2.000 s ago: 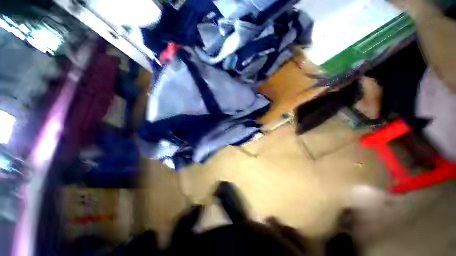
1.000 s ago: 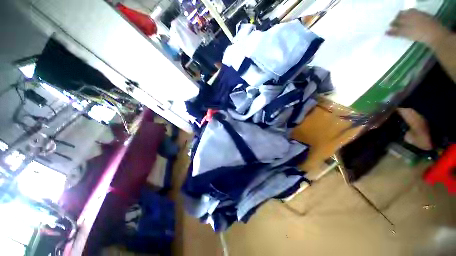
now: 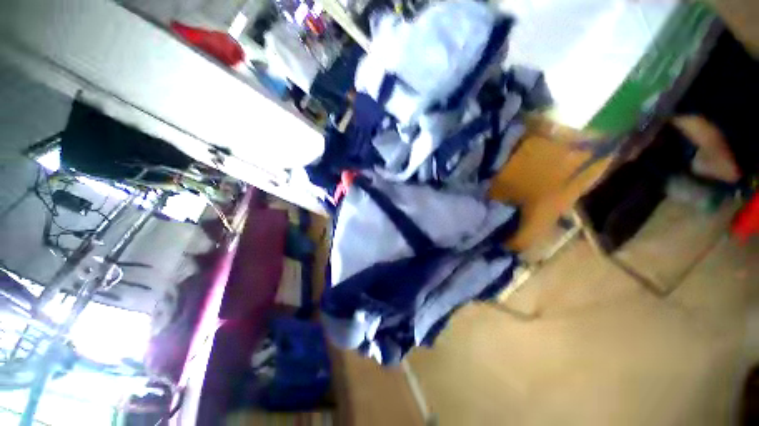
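Grey and navy garment pieces lie in a heap [image 3: 449, 150] on the wooden end of a table [image 3: 541, 179]. Part of the heap hangs over the edge towards the floor. A small red piece [image 3: 344, 185] shows at its left side. Neither of my hands can be made out. The view is tilted and blurred.
The white table top with its green edge [image 3: 637, 104] is at upper right. A person's bare skin [image 3: 707, 148] and dark clothing show beside it. A bit of red stool [image 3: 746, 220] is at the right rim. Maroon cloth [image 3: 258, 283] and a blue bundle [image 3: 295, 362] are at left.
The view has shifted and tilted. The person's hand over the white table top has gone out of the picture at upper right. The heap looks much the same.
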